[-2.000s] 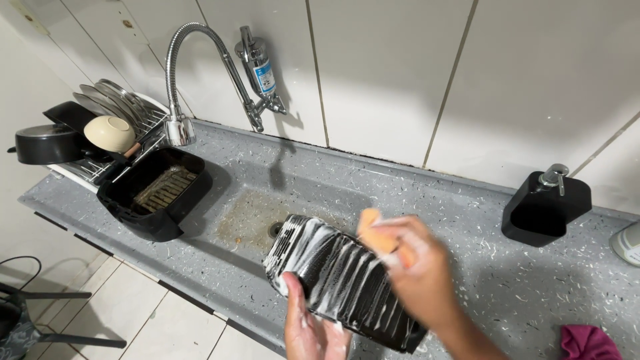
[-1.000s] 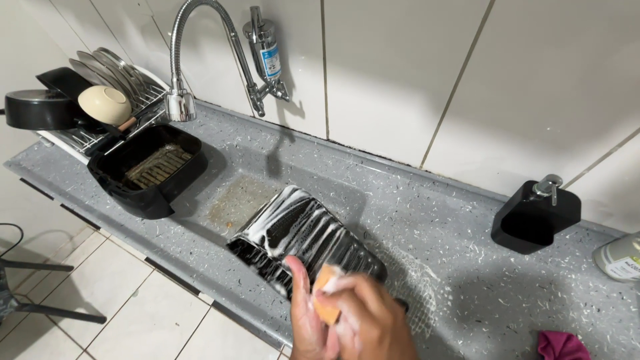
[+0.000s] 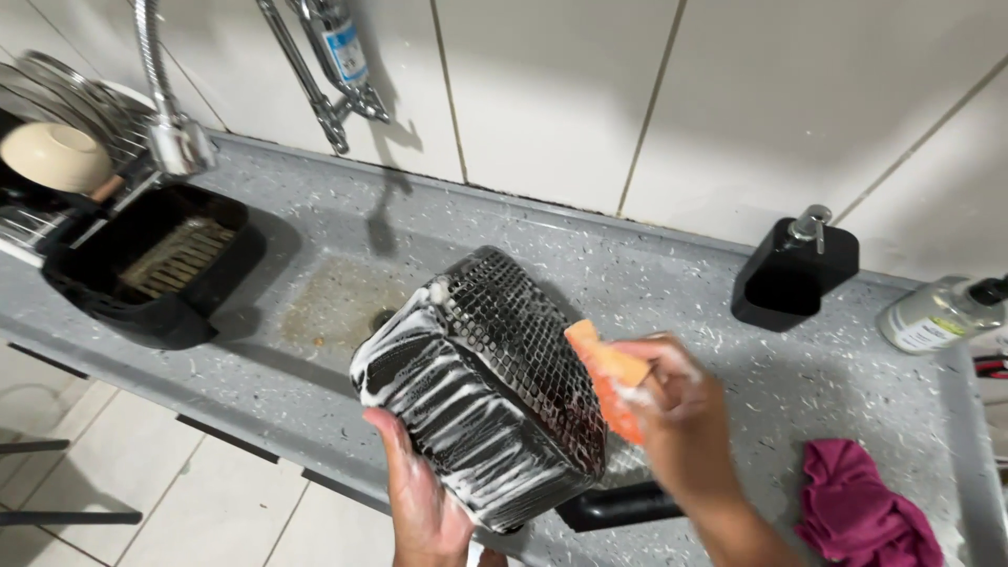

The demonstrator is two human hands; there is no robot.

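Note:
A black air fryer basket (image 3: 480,394), its side streaked with white suds and its perforated face showing, is tilted over the sink. My left hand (image 3: 429,496) grips its lower edge, with the thumb on the soapy side. My right hand (image 3: 681,409), wet with foam, holds an orange sponge (image 3: 610,370) at the right edge of the perforated face. The basket's black handle (image 3: 622,504) sticks out at the lower right, partly behind my right wrist. Left of the basket, a black air fryer drawer (image 3: 157,268) with a grimy inside rests on the sink.
A dish rack (image 3: 24,224) with plates and a beige bowl (image 3: 57,157) stands at the left, near the chrome faucet (image 3: 177,146). To the right are a black soap dispenser (image 3: 791,276), a clear pump bottle (image 3: 937,315) and a magenta cloth (image 3: 866,504). The sink drain (image 3: 383,317) lies behind the basket.
The basket has been turned so that its perforated face shows more. My right hand with the sponge has moved right, away from my left hand. The view is closer.

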